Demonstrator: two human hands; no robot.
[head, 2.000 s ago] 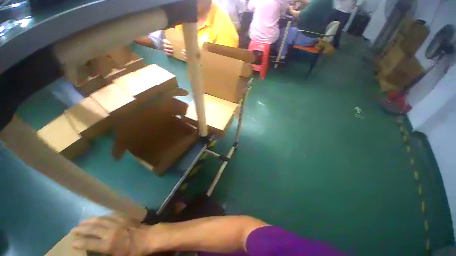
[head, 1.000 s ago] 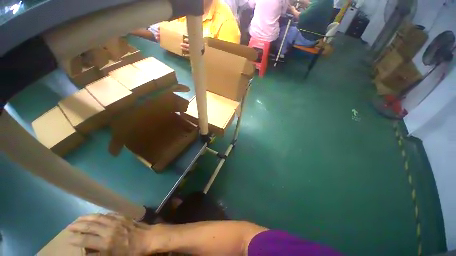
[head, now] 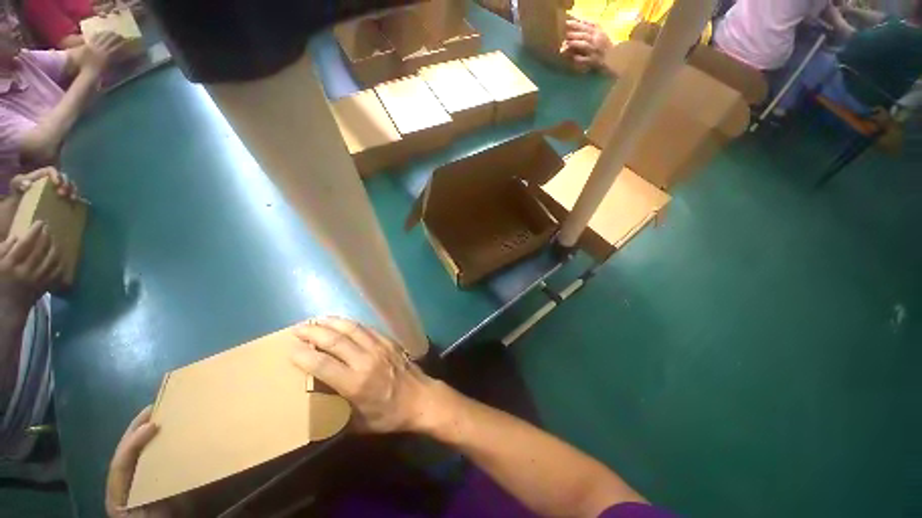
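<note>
A brown mailer box [head: 227, 405] is held over the table edge at the lower left, its lid panel facing up and tilted. A rounded tuck flap [head: 329, 416] sticks out at its right corner. My right hand [head: 369, 376] lies on the box's upper right corner, fingers over the lid's edge. My left hand [head: 131, 460] grips the box's left side, partly hidden by it. The box's underside is mostly out of sight.
A cream rack post [head: 313, 192] slants down to beside my right hand. Closed boxes [head: 412, 109] stand in a row beyond. An open box [head: 490, 218] lies by another post [head: 632, 121]. Other people's hands [head: 35, 228] hold a box at the left.
The view has swung left, showing more table and people there. My left hand and most of the held box have come into view. My right hand is still on the box.
</note>
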